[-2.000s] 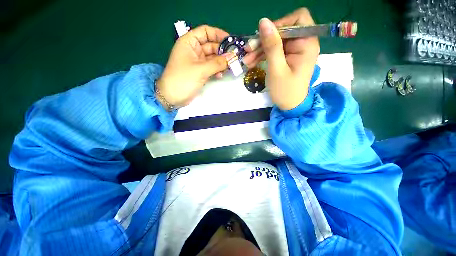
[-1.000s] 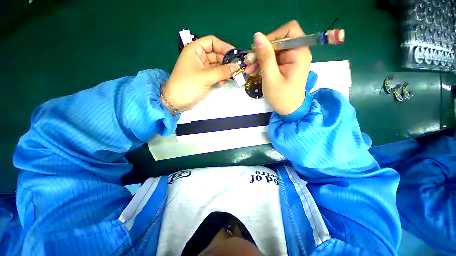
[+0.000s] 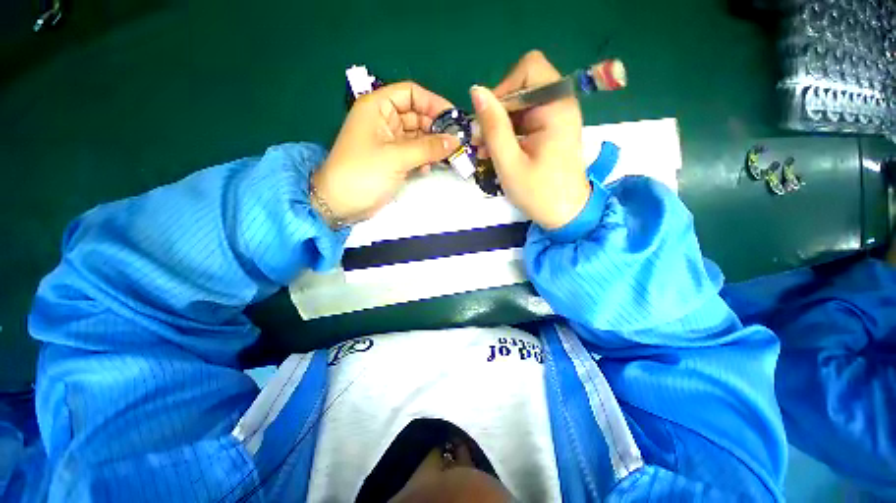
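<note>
My left hand [image 3: 378,147] grips a round black module [image 3: 453,125] by its edge between thumb and fingers. A white tab [image 3: 463,163] sticks out from the module toward me. My right hand [image 3: 535,147] holds silvery tweezers [image 3: 538,96] with a red and blue end pointing up and right. Their tip is at the module, hidden by my fingers. A gold and black disc [image 3: 487,178] lies on the white board [image 3: 644,147], partly covered by my right hand.
A black strip [image 3: 437,246] lies along the board. Another black part with a white tab [image 3: 361,81] is beyond my left hand. Small curved metal parts [image 3: 774,173] lie on the green mat at right, near a clear blister tray [image 3: 843,74]. A person's blue sleeve [image 3: 835,334] shows at right.
My right hand and the tweezers have shifted left, and the tweezers tilt more steeply. The gold disc is more covered. My left hand still holds the module.
</note>
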